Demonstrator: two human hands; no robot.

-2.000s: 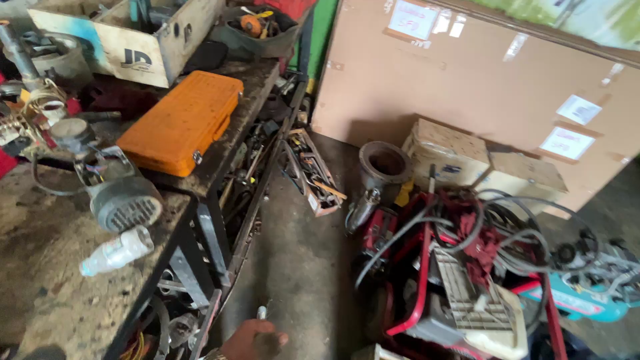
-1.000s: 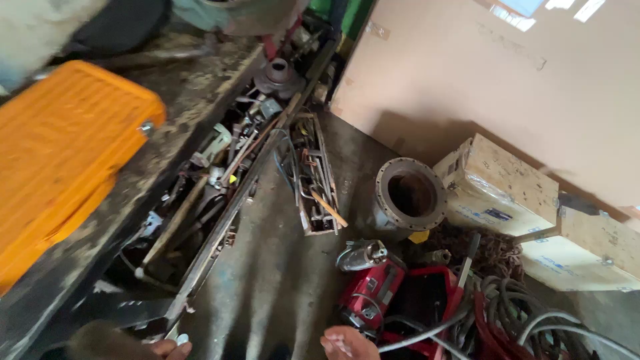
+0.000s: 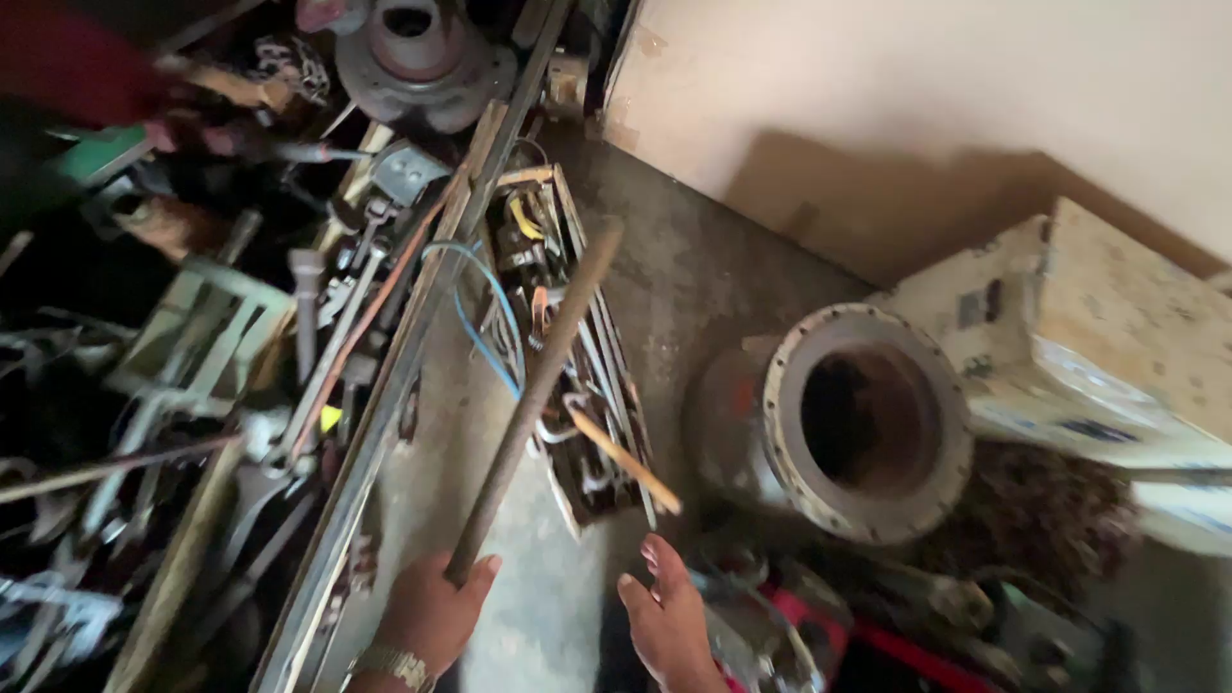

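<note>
My left hand (image 3: 430,608), with a metal watch on its wrist, is closed around the lower end of a long brown rod (image 3: 539,395). The rod slants up and to the right over a narrow tool tray (image 3: 568,510) on the floor. My right hand (image 3: 666,616) is held near the tray's lower end, fingers apart, holding nothing. In the tray lie metal tools, a wooden handle (image 3: 626,460) that sticks out over its edge, and a yellow piece (image 3: 526,219). A blue hose or cable (image 3: 493,354) loops beside the tray.
Left of a metal rail (image 3: 385,395) lie many wrenches, bars and metal parts, with a flanged casting (image 3: 423,63) above. At right stand a flanged pipe (image 3: 869,423) and wooden boxes (image 3: 1136,318). A large cardboard sheet (image 3: 866,87) leans behind. Red-framed equipment (image 3: 905,654) is at lower right.
The long rod is now in my left hand; one second ago that hand was low at the rail. My right hand shows more fully. The view has moved closer to the tray and the rail.
</note>
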